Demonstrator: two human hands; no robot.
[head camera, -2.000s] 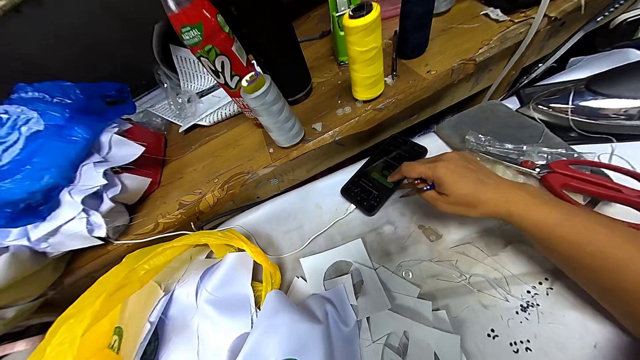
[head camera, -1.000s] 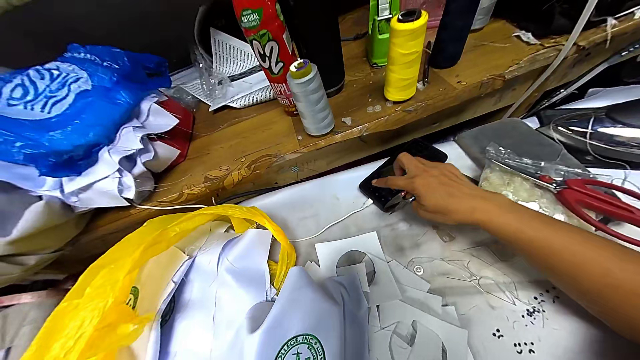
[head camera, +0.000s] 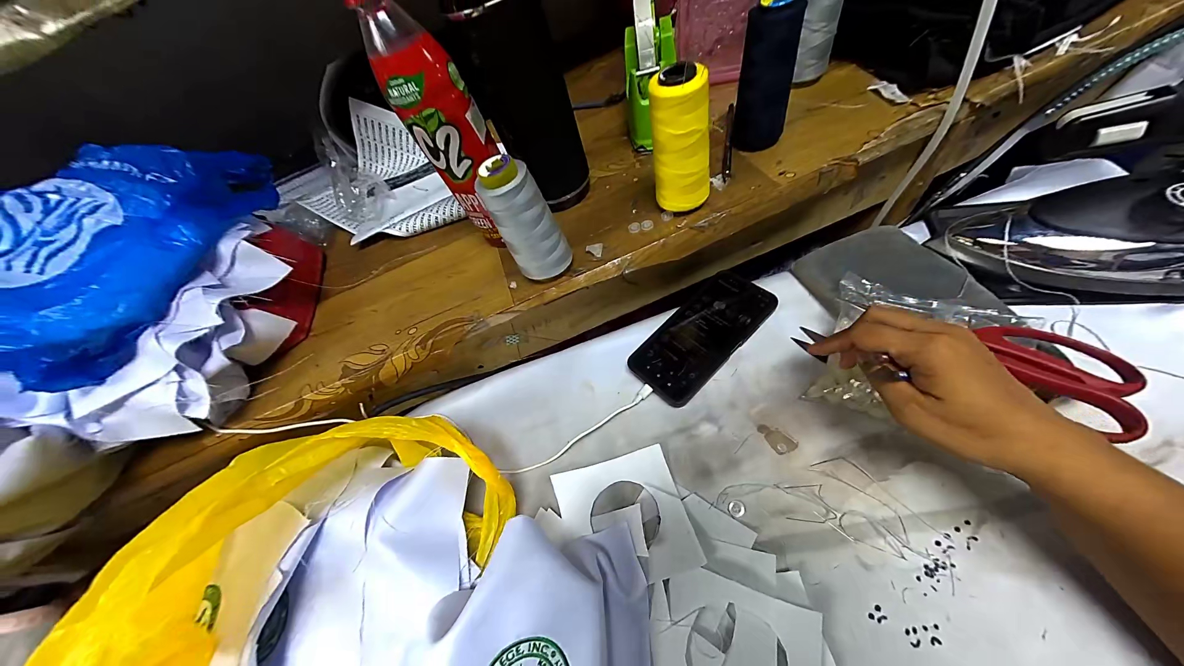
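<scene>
My right hand (head camera: 934, 379) is shut on small thread snips (head camera: 810, 342), whose two pointed blades stick out past the fingertips. It hovers over a clear plastic bag (head camera: 856, 384) of small pale pieces, right of a black smartphone (head camera: 703, 338). The phone lies on the white tabletop with a white cable (head camera: 592, 430) plugged into its lower end. Red-handled scissors (head camera: 1064, 375) lie just behind my right hand, their blades hidden. My left hand is not clearly visible; a blurred skin-toned patch shows at the lower left edge.
A yellow plastic bag (head camera: 185, 546) holds white cloth (head camera: 518, 592) with a green emblem. White cut-out pieces (head camera: 749, 601) lie beside it. Thread cones, one yellow (head camera: 680, 139) and one grey (head camera: 527, 222), and a red bottle (head camera: 430, 111) stand on the wooden ledge (head camera: 407, 342). An iron (head camera: 1082, 240) rests at right.
My right hand was touching the phone in both earlier frames; it has moved right, off the phone, to above the clear plastic bag. The view has shifted slightly.
</scene>
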